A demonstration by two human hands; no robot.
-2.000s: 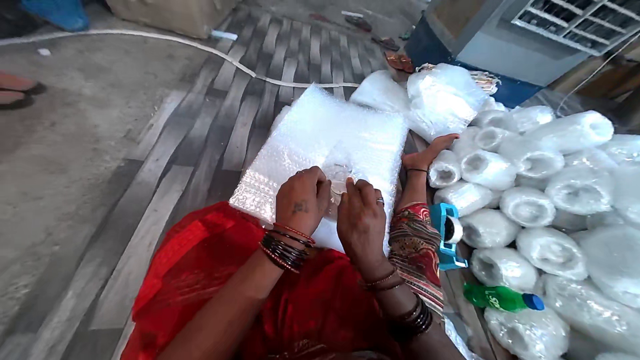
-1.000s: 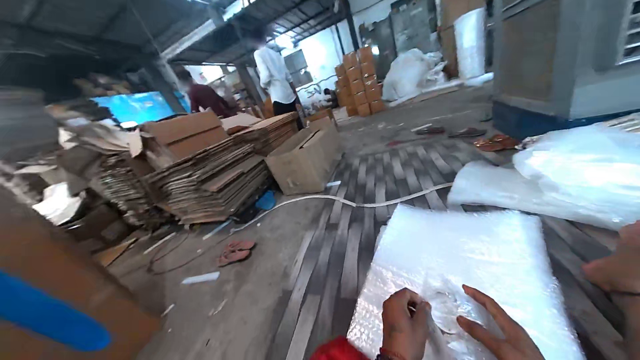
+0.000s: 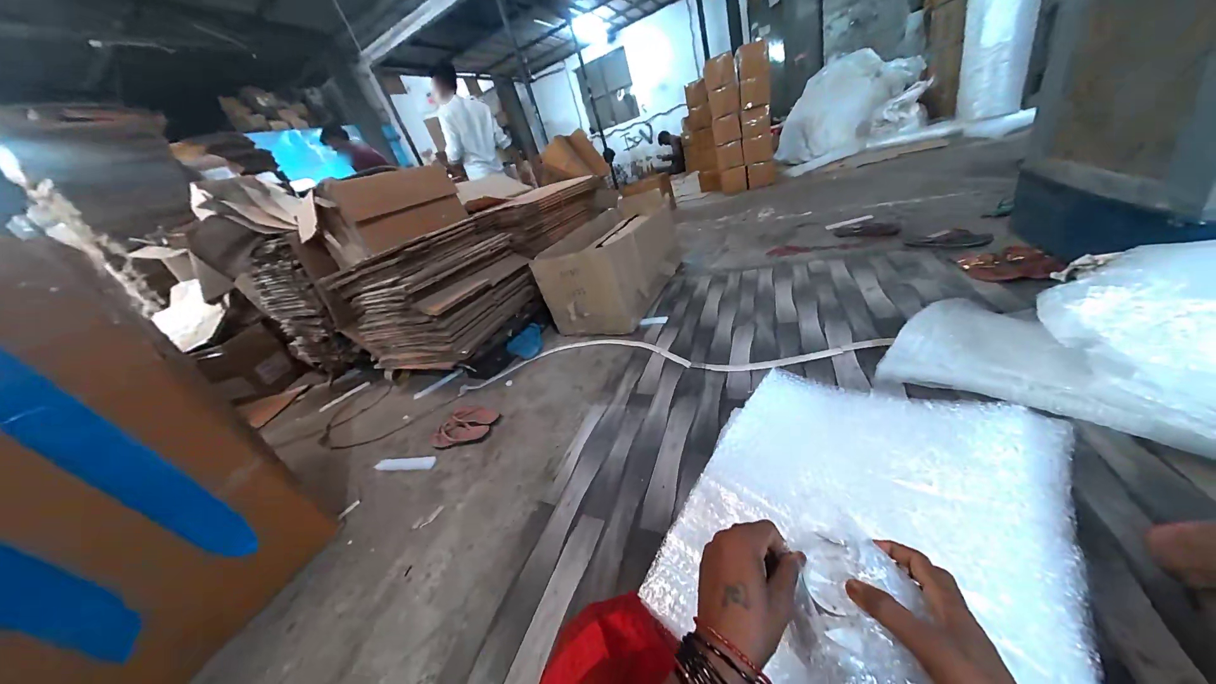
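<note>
A stack of bubble wrap sheets lies on the striped mat in front of me. On top of it is a small clear-wrapped item, whose contents I cannot make out. My left hand, with bangles at the wrist, pinches the plastic at the item's left side between thumb and fingers. My right hand rests on the item's right side, thumb and fingers apart over the plastic. More bubble wrap lies beyond the stack at the right.
A white cord crosses the striped mat. Flattened cardboard boxes and an open carton stand at the left, with sandals on the floor. A person in white stands far back; a blue-marked carton is near left.
The view has swung up and left from two seconds ago. My right hand's fingers, closed together on the plastic then, are spread now. My left hand still pinches the plastic.
</note>
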